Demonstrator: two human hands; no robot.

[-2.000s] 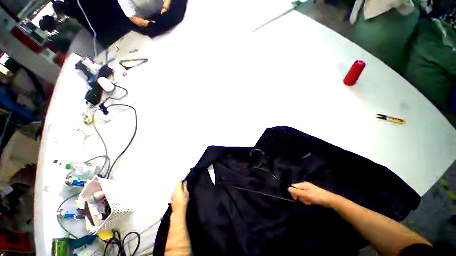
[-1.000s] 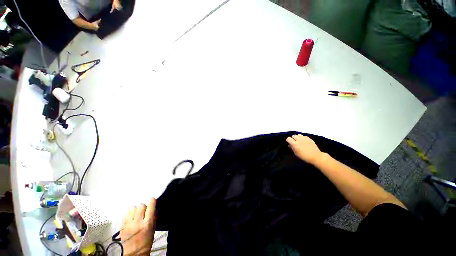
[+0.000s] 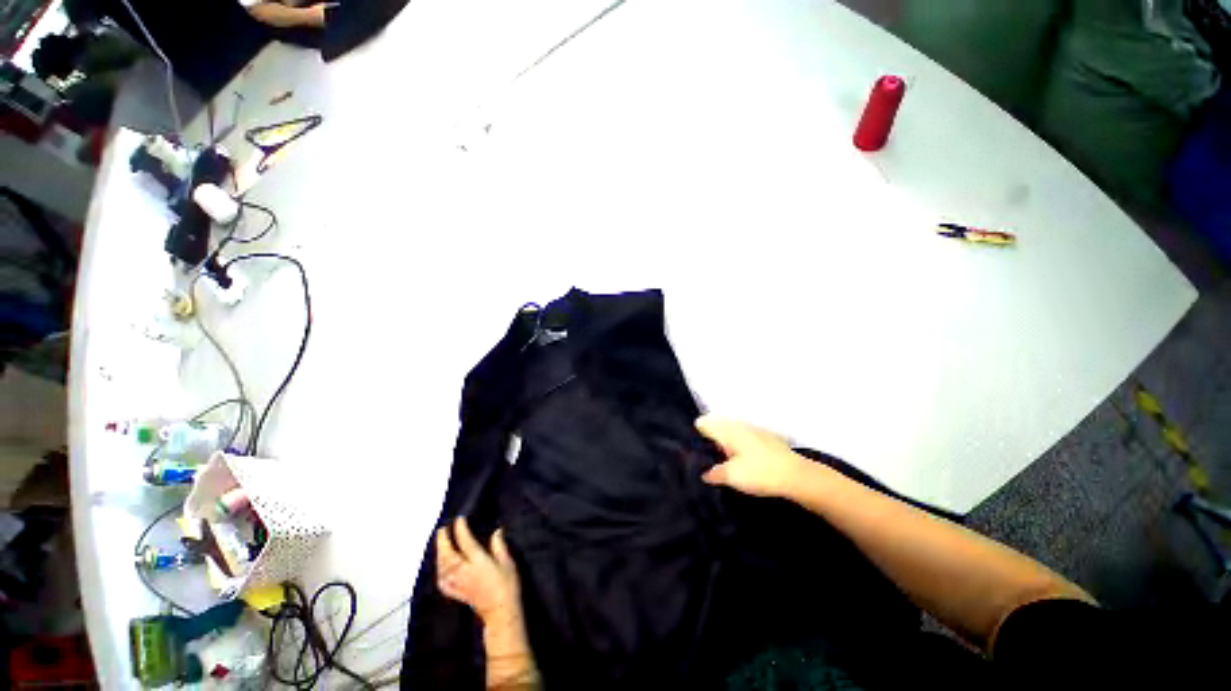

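A black jacket (image 3: 608,473) lies spread on the white table with its darker, slightly shiny lining up and its collar end away from me. The thin dark hook of a hanger (image 3: 531,313) shows at the collar. A small pale label (image 3: 514,447) shows on the lining's left side. My left hand (image 3: 479,574) lies on the jacket's left side, fingers apart. My right hand (image 3: 749,459) has thumb and fingers on the jacket's right edge and grips the cloth. Part of the jacket nearest me blends with my black clothing.
On the white table (image 3: 1080,324), a red thread cone (image 3: 879,114) and yellow-and-red snips (image 3: 976,235) lie ahead right. At left are a white perforated basket (image 3: 290,540), black cables (image 3: 308,317), bottles and another hanger (image 3: 284,135). A person's arm shows at top left.
The jacket has turned and been spread, with the collar now pointing away from me and the lining showing. Both hands have moved to its sides, the right one lower and nearer the middle.
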